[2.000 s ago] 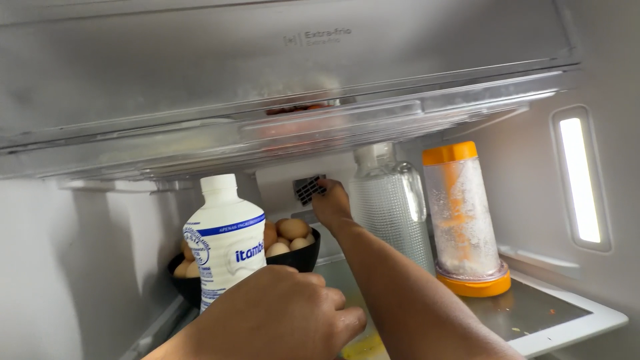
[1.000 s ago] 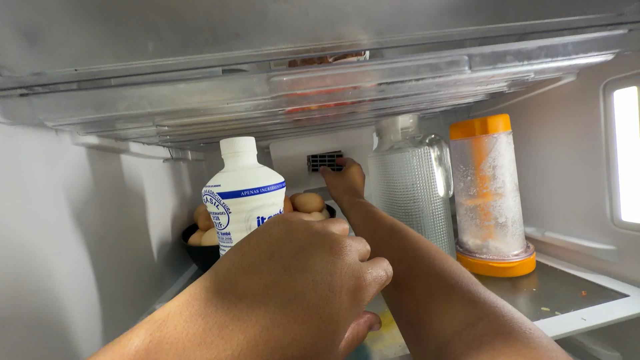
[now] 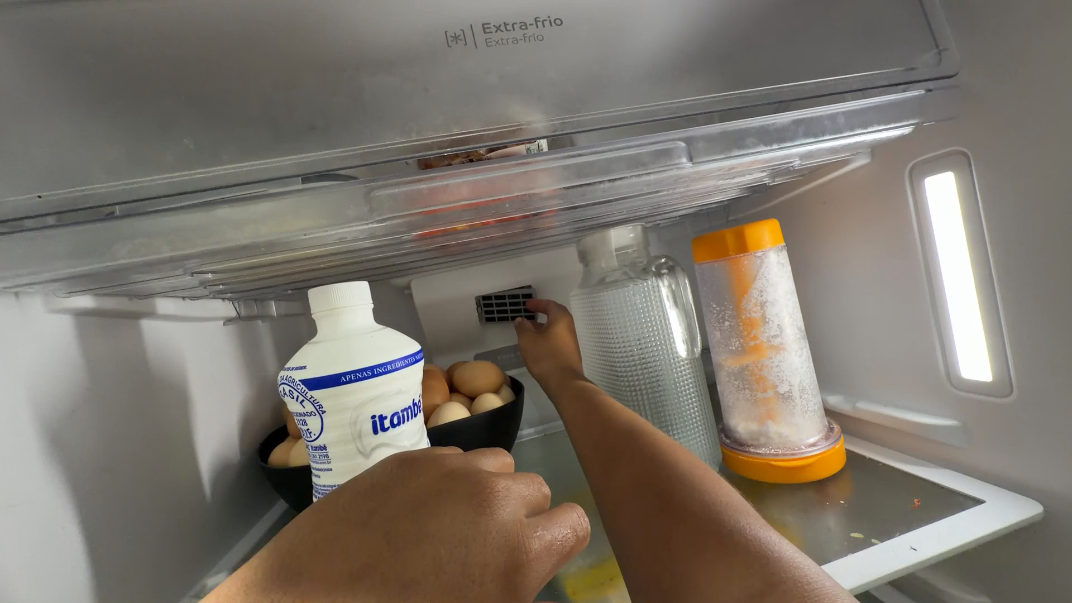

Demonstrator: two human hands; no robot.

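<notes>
At the back wall of the refrigerator, my right hand (image 3: pixel 551 339) has its thumb and a finger on the right end of a small dark grille piece (image 3: pixel 505 306). My left hand (image 3: pixel 427 519) is in the foreground, back of the hand toward me and fingers curled; its palm side is hidden, so I cannot tell whether it holds anything. Just behind it stands a white plastic bottle (image 3: pixel 356 394) with a blue band. Behind the bottle, a black bowl (image 3: pixel 481 425) holds several eggs (image 3: pixel 477 378). A textured glass pitcher (image 3: pixel 641 352) stands right of my right hand.
A clear container with orange lid and base (image 3: pixel 758 352) stands on the glass shelf (image 3: pixel 888 502), which has a white rim. A clear drawer (image 3: pixel 502 180) hangs low overhead. A lit lamp strip (image 3: pixel 957 276) is in the right wall. Something yellow (image 3: pixel 593 578) shows below the shelf.
My right hand stays at the grille piece, with its fingers now at the right end. The view has shifted, showing more of the drawer front again.
</notes>
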